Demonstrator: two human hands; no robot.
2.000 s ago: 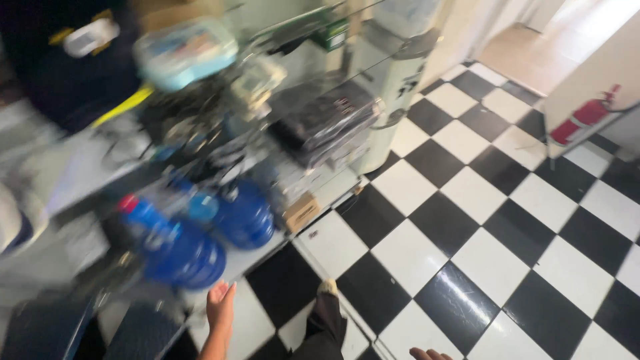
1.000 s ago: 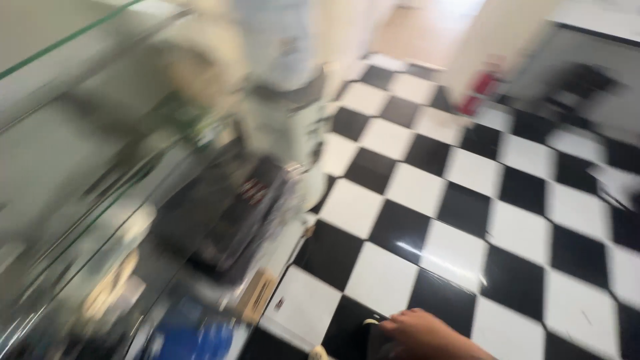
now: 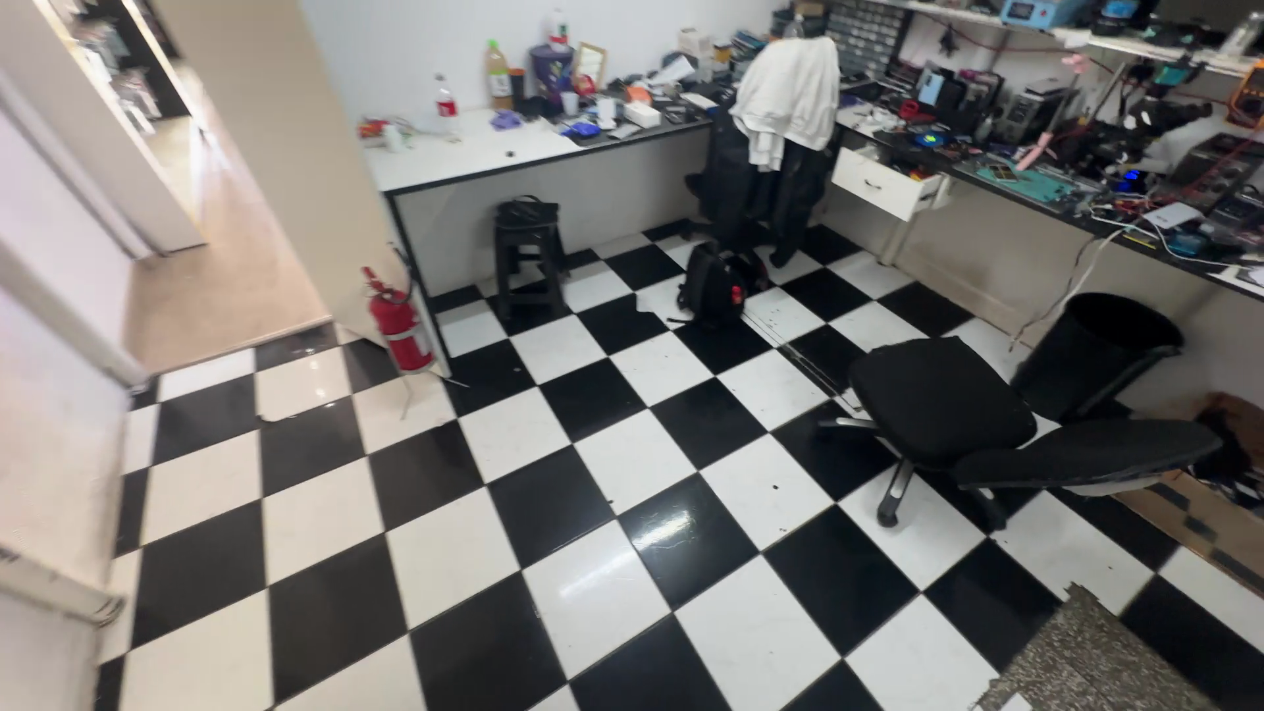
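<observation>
Neither my left hand nor my right hand is in the head view. A white-topped desk (image 3: 464, 158) against the far wall bears bottles, cups and small boxes. On the right, a workbench carries electronics and a green work mat (image 3: 1027, 185), with a white drawer (image 3: 882, 186) pulled out beneath its left end. A light-coloured garment (image 3: 787, 94) hangs over a dark chair in the corner. Nearer, a black office chair (image 3: 938, 395) stands on the checkered floor.
A red fire extinguisher (image 3: 397, 321) stands beside the doorway at left. A black stool (image 3: 528, 252) is under the desk, and a black backpack (image 3: 713, 284) lies on the floor. Near the workbench stands a black bin (image 3: 1101, 346). A worn mat (image 3: 1096, 657) lies at lower right.
The view has swung right, away from the glass shelves and blue water jugs. Both hands showed at the lower edge two seconds ago and one hand a second ago; now neither shows.
</observation>
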